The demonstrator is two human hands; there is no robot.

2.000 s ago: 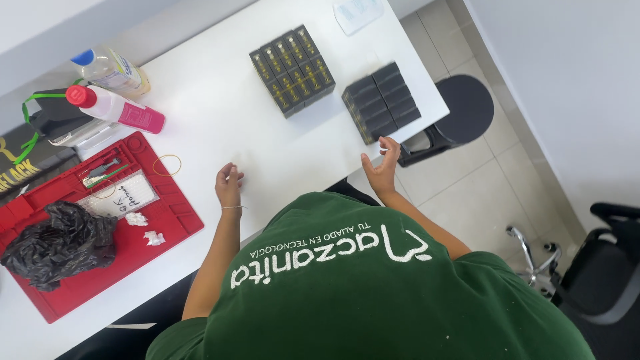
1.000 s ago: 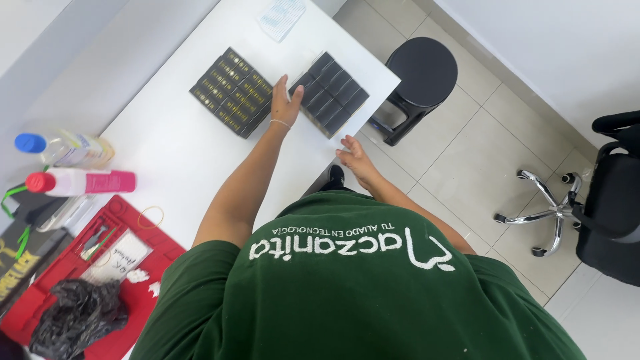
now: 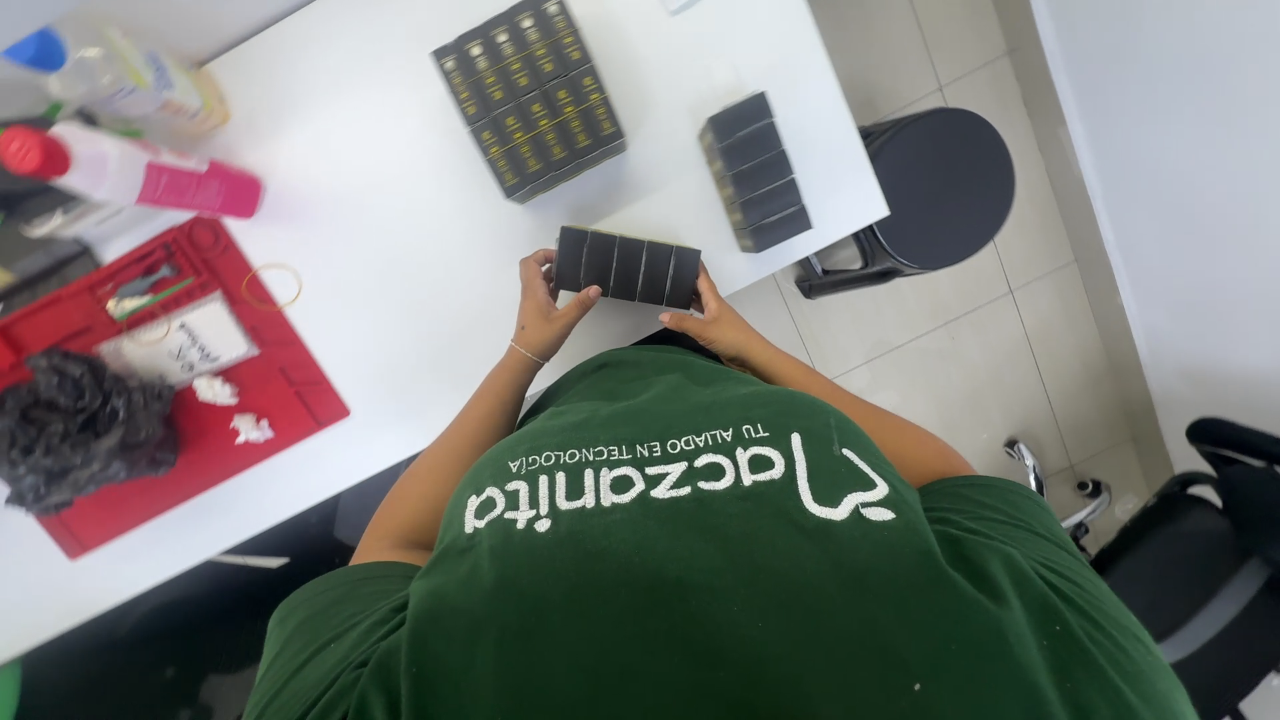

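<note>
Between my two hands is a row of several small black boxes (image 3: 627, 268), side by side, at the near edge of the white table. My left hand (image 3: 550, 305) grips its left end, thumb on the near side. At the right end my right hand (image 3: 707, 315) holds the row, its fingers partly hidden behind it. A larger block of black boxes with yellow print (image 3: 535, 100) stands beyond them on the table. Another row of black boxes (image 3: 757, 172) lies to the right, near the table's corner.
A red tray (image 3: 310, 385) at left holds a crumpled black plastic bag (image 3: 85, 425) and white scraps. Beside it are a rubber band (image 3: 271, 286), a pink-labelled bottle (image 3: 195, 185) and a blue-capped bottle (image 3: 150, 85). A black stool (image 3: 940, 190) stands past the table's right edge.
The right-hand block of black boxes has been split: one row is now between my hands, nearer my body, and the other remains near the corner. Both hands have closed on the row's ends.
</note>
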